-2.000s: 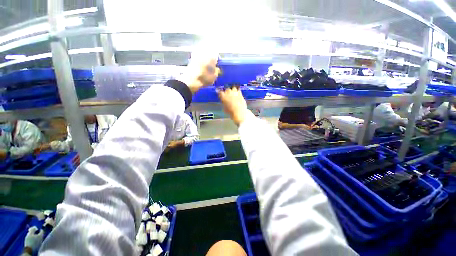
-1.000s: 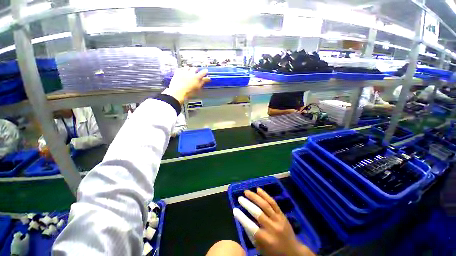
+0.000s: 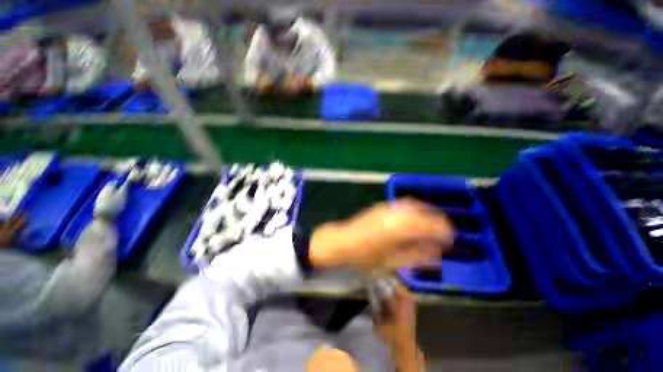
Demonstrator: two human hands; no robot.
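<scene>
My left hand [image 3: 392, 236], below a black wristband, is blurred over the left edge of a blue tray [image 3: 465, 276]. Its fingers are curled and any held thing cannot be made out. My right hand [image 3: 398, 316] is lower, below the bench edge, partly hidden and blurred. A small dark-grey shape [image 3: 379, 294] shows at its fingers, but whether it is held is unclear. The blue tray has rows of black units [image 3: 465, 243]. Black-and-white parts [image 3: 251, 207] lie heaped in another blue tray [image 3: 190, 251], left of my left hand and partly behind my sleeve.
Stacked blue trays [image 3: 541, 232] stand at the right. A green conveyor [image 3: 436, 149] runs behind the bench. At left, another person's gloved hand [image 3: 110, 200] reaches over a blue tray [image 3: 138, 218]. A slanted post [image 3: 171, 87] and seated people are beyond.
The view has tilted down from the shelf. My left hand has come down from the shelf tray to the bench tray. My right hand has left that tray and moved down towards my lap.
</scene>
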